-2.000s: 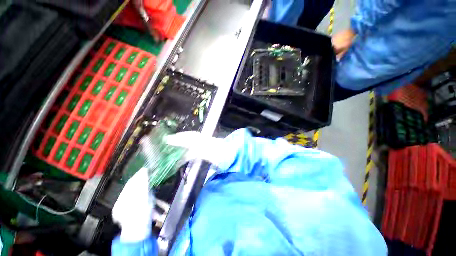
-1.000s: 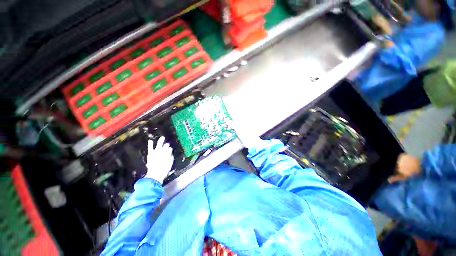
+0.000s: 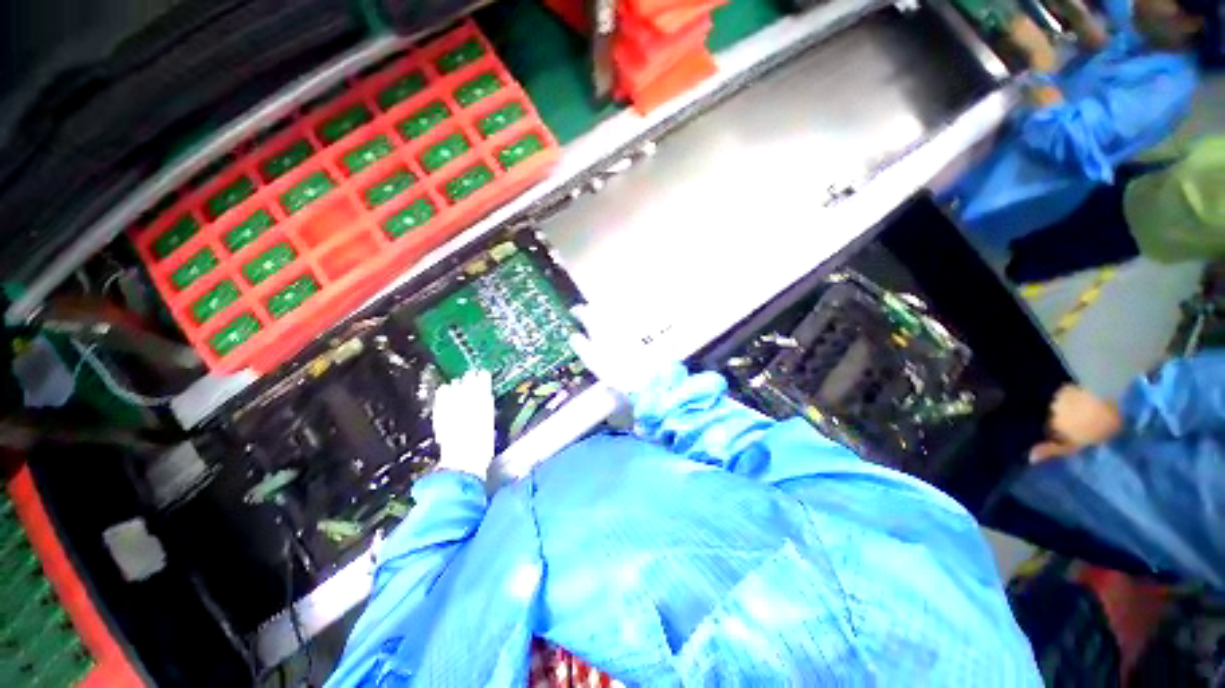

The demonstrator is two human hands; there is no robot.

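A large green circuit board [image 3: 500, 320] lies over a black fixture [image 3: 548, 390] on the line. My left hand [image 3: 466, 422], in a white glove, has its fingertips on the board's lower left edge. My right hand [image 3: 607, 358], also gloved in white, is at the board's lower right edge, its fingers partly lost in glare. The two hands hold the board between them. Another black fixture [image 3: 352, 423] lies left of the board.
A red blister tray [image 3: 352, 242] of small green boards lies behind the line, with folded red trays [image 3: 662, 51] beyond it. A black bin [image 3: 987, 289] holding a fixture [image 3: 860, 363] stands at the right. People in blue smocks are at the right, one hand [image 3: 1083, 419] near the bin.
Since two seconds ago the view has turned, and the green board has gone from raised and tilted to flat over the fixture. Over the last second my left hand has moved right onto the board's edge.
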